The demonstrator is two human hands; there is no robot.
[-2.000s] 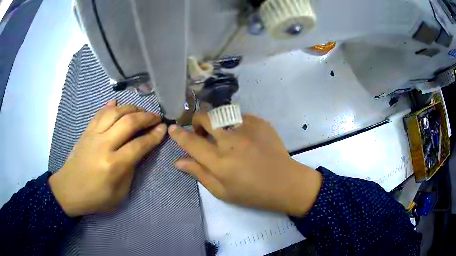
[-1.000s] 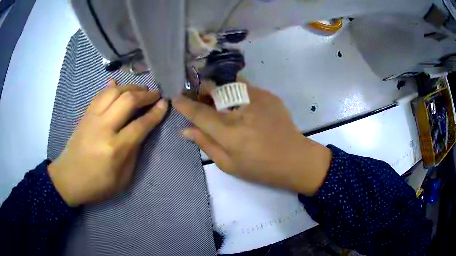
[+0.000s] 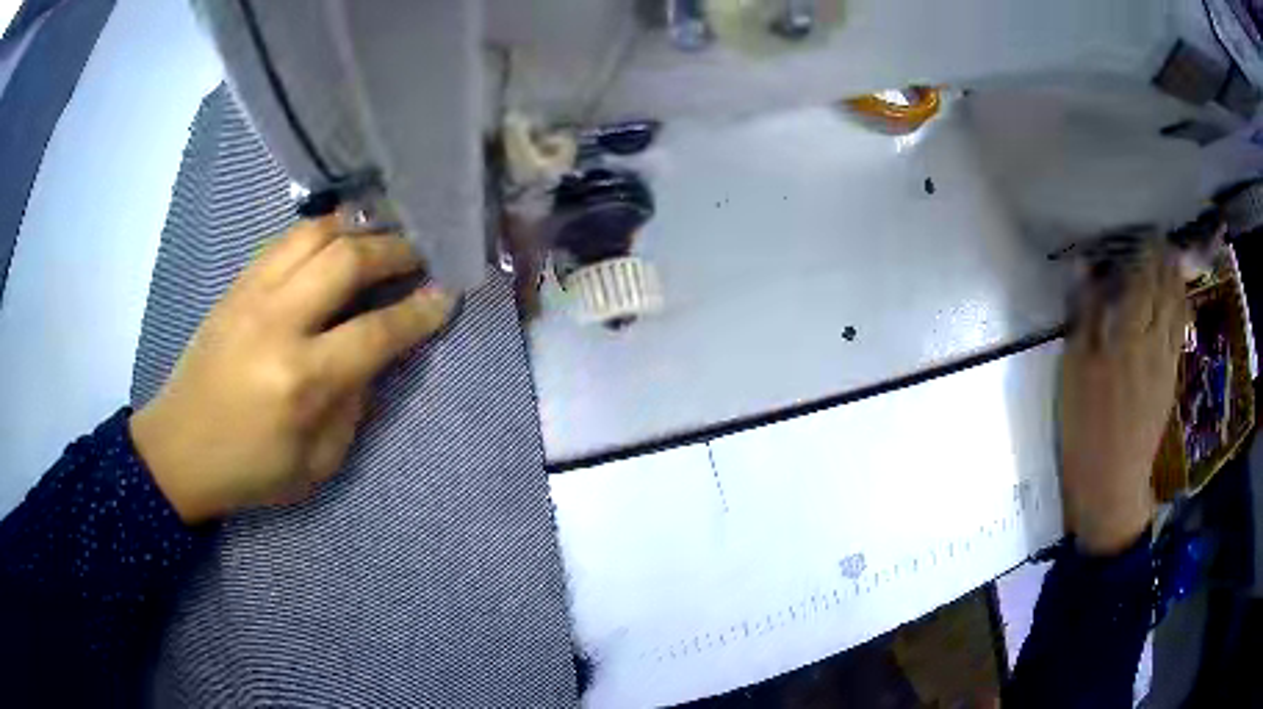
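Note:
The striped grey cloth panel (image 3: 416,513) lies on the table at the left and runs under the head of the white sewing machine (image 3: 831,56). My left hand (image 3: 284,367) rests on the panel, fingertips at its edge beside the needle area, thumb and finger close together on the cloth. The needle and presser foot are mostly hidden behind the machine head. The white ribbed knob (image 3: 615,290) stands just right of the panel edge. My right hand (image 3: 1125,402) is blurred at the far right, at the machine's right end; its fingertips are unclear.
A yellow parts tray (image 3: 1208,395) with small items is just right of my right hand. Orange-yellow loops (image 3: 893,108) lie on the machine bed behind. The white table (image 3: 776,554) has ruler marks near its curved front edge. A blue object sits below the tray.
My right hand has left the cloth beside the needle and moved far right to the machine's end. My left hand has stayed at the panel edge.

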